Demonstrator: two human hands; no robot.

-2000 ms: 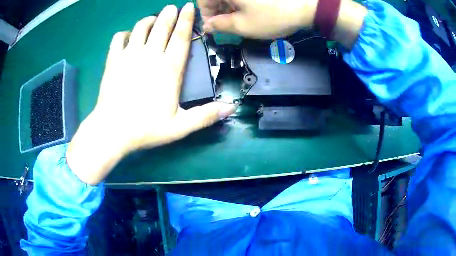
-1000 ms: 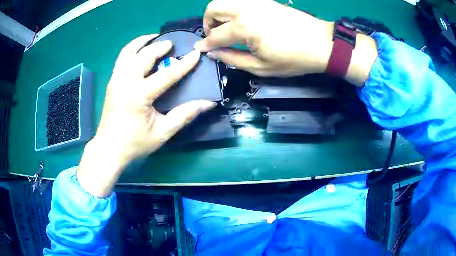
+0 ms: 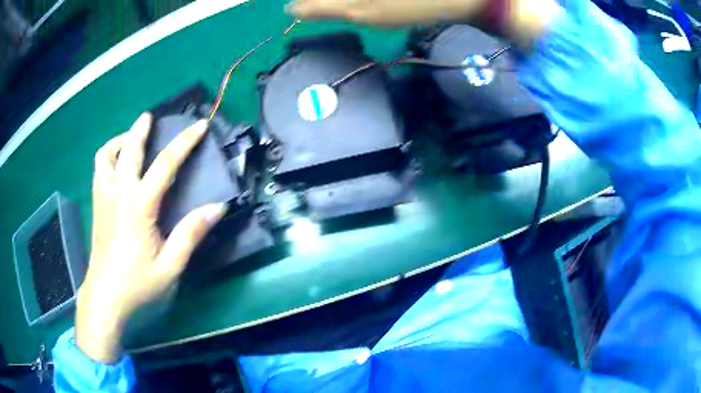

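Observation:
My left hand (image 3: 131,207) lies spread over the left blower fan unit (image 3: 196,173), thumb near its lower edge, fingers across its top, hiding its label area. Thin red and yellow lead wires (image 3: 227,77) rise from this unit to the fingertips of my right hand (image 3: 384,11), which is blurred and cut off by the top edge. A second fan unit (image 3: 338,130) with a round white label with a blue-green stripe lies in the middle. A third fan unit (image 3: 480,96) lies at the right, partly behind my right sleeve. Dark leads run from the middle label towards the third unit.
A pale translucent bin (image 3: 71,265) of black screws stands at the left of the green bench (image 3: 346,276). A black cord (image 3: 543,192) runs over the bench's front edge. A slatted crate (image 3: 573,295) is below it at the right. A white rail curves along the far side.
The view has shifted and turned, showing all three units. My right hand has moved up and away from the left unit, with the lead wires stretched towards it. My left hand stays on the unit.

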